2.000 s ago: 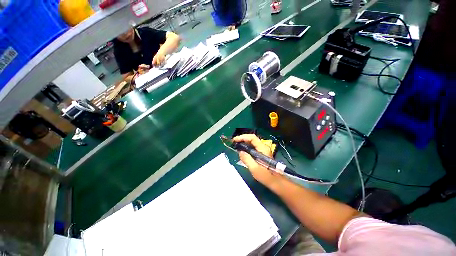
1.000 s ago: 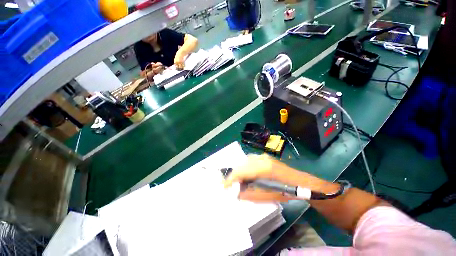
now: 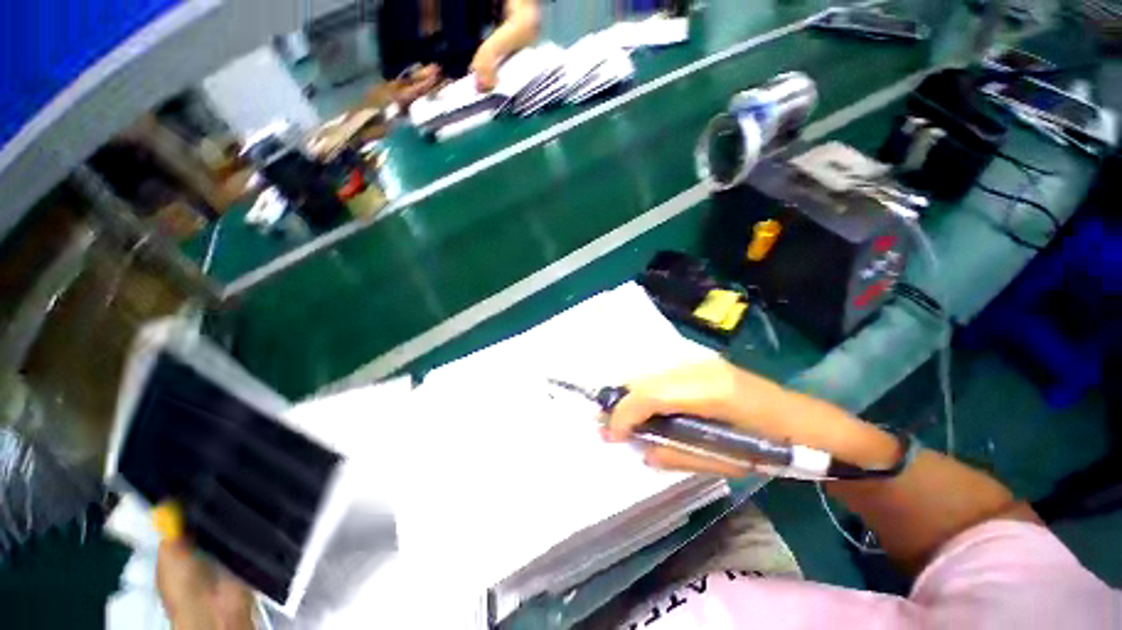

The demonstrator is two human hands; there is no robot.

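My right hand (image 3: 689,412) is shut around the black soldering iron (image 3: 726,441), its thin tip pointing left over the white panel stack (image 3: 529,455). The tip looks just above the top panel; contact cannot be told. My left hand (image 3: 197,585), partly cut off by the lower edge and blurred, holds a small solar panel (image 3: 222,462) at the left. The panel is tilted, its dark gridded face and white border towards me. A yellow finger cot (image 3: 167,519) shows on a left finger at the panel's edge.
Beyond the stack stand the iron stand with yellow sponge (image 3: 720,310), the black solder feeder (image 3: 806,246) and the solder spool (image 3: 757,129). A pale tube hangs at right. Across the green bench, another person's arm (image 3: 507,43) is over a row of white panels (image 3: 566,74).
My left hand has come into view at lower left, holding a panel. My right hand, blurred over the stack a second ago, still grips the iron, its tip now visible. The view has shifted.
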